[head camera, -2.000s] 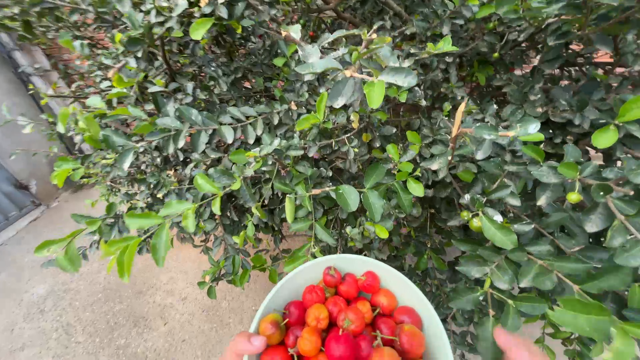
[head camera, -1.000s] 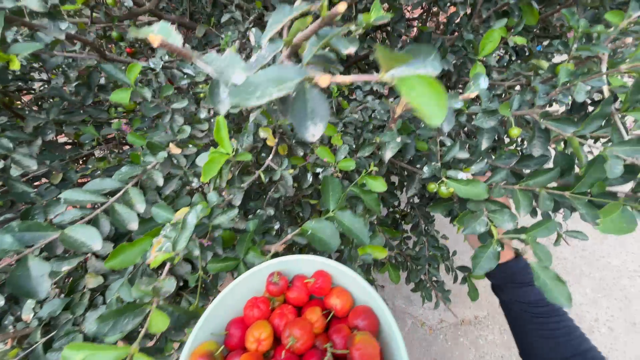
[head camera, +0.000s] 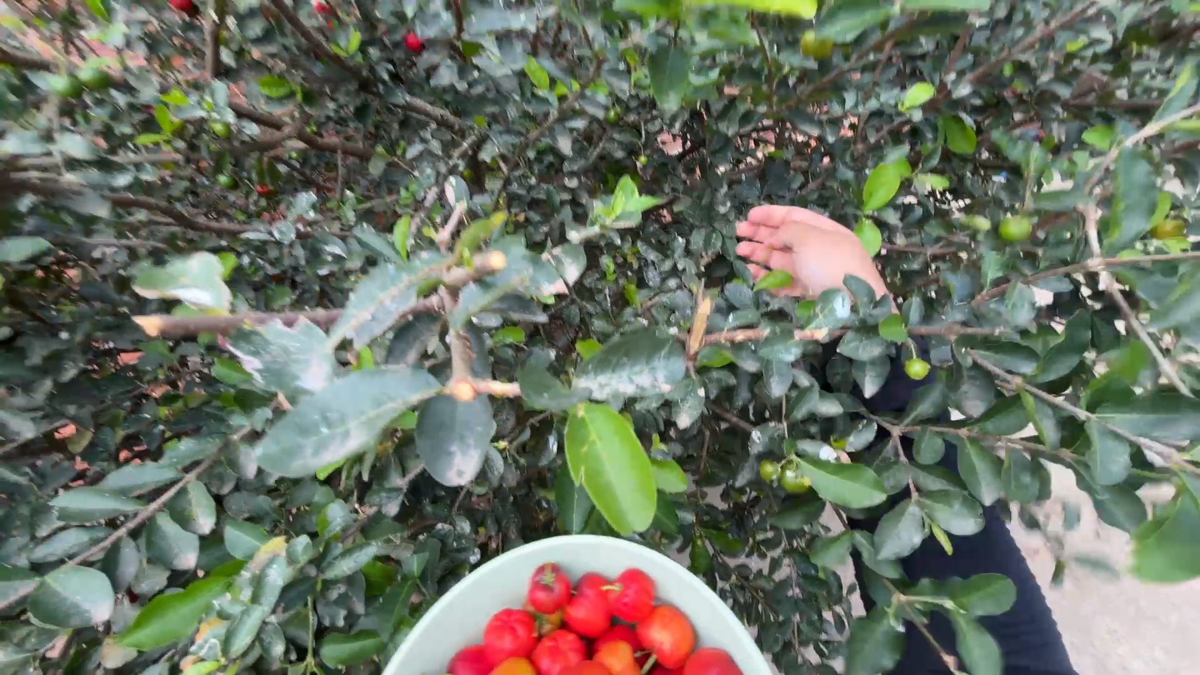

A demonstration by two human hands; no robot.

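Observation:
My right hand [head camera: 814, 251] reaches in among the shrub's leaves, right of centre, its fingers apart and pointing left with nothing seen in them. Leaves and a branch cross in front of its wrist and dark sleeve [head camera: 975, 591]. A pale green bowl [head camera: 441, 614] at the bottom edge holds many red and orange cherry-like fruits [head camera: 511, 633]. No part of my left hand shows. Red fruits hang in the upper left, one of them a small red fruit [head camera: 413, 41]. Green unripe fruits [head camera: 794, 479] hang below my right hand.
Cut branch stubs [head camera: 464, 387] stick out close to the camera, left of centre. A long thin branch [head camera: 844, 333] runs across below my right hand. Dense foliage fills most of the view. Pale concrete ground [head camera: 1106, 562] shows at the lower right.
My right hand has moved up and deeper into the shrub from the lower right. My left hand, on the bowl's rim two seconds ago, is out of view.

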